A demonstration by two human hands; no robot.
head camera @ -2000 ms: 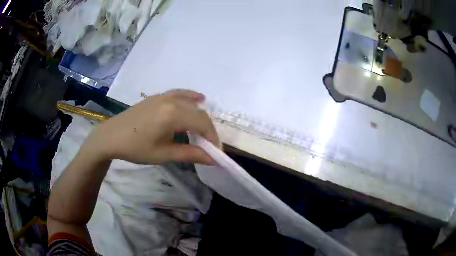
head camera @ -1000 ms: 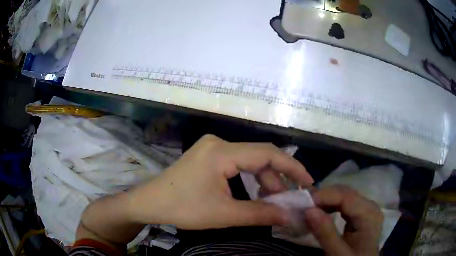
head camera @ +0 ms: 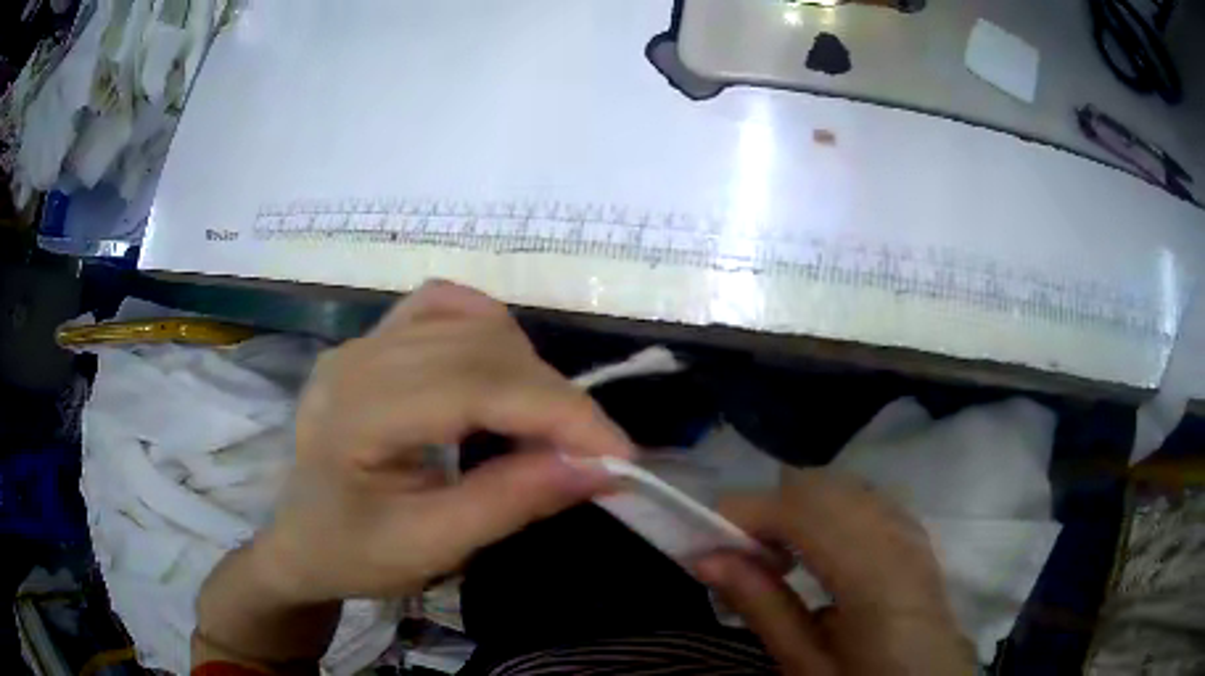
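A white fabric piece is stretched between my two hands over my lap, below the table's front edge. Its folded edge runs as a narrow strip from fingertips to fingertips. My left hand pinches its left end between thumb and fingers. My right hand, slightly blurred, pinches its right end. A loose white end sticks out behind my left hand.
The white table has a printed ruler along its front. The machine bed holds a white chalk-like square, snips and black-handled scissors. White cloth heaps lie left and right.
Both hands have come together over the lap since the first frame. Since the second, my left hand has moved left and the fabric between the hands is drawn out into a narrow folded strip.
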